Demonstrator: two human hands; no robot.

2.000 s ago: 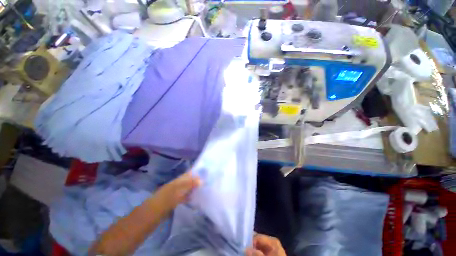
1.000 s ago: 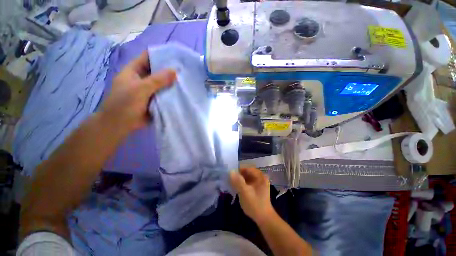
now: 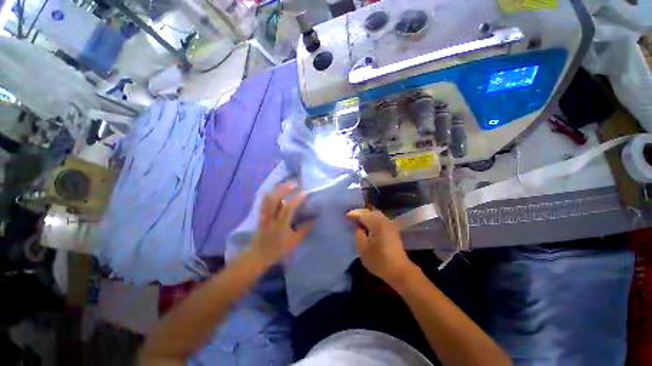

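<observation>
A light blue garment piece (image 3: 322, 243) lies at the needle area (image 3: 337, 146) of the overlock machine (image 3: 429, 78) and hangs over the table's front edge. Its upper end is lost in bright lamp glare. My left hand (image 3: 279, 225) lies on the piece at its left side, fingers spread and slightly blurred; no grip shows. My right hand (image 3: 377, 241) pinches the right edge of the piece just below the needle area.
Purple cloth (image 3: 239, 157) and a light blue heap (image 3: 154, 189) lie to the left. A thread bundle (image 3: 450, 214) hangs before the machine. White tape runs to a roll (image 3: 638, 159) at the right. Folded light blue pieces (image 3: 565, 304) lie below the table edge.
My left hand has let go of the piece's upper end and moved down onto its lower part. The piece now lies under the lamp. The view has shifted and tilted.
</observation>
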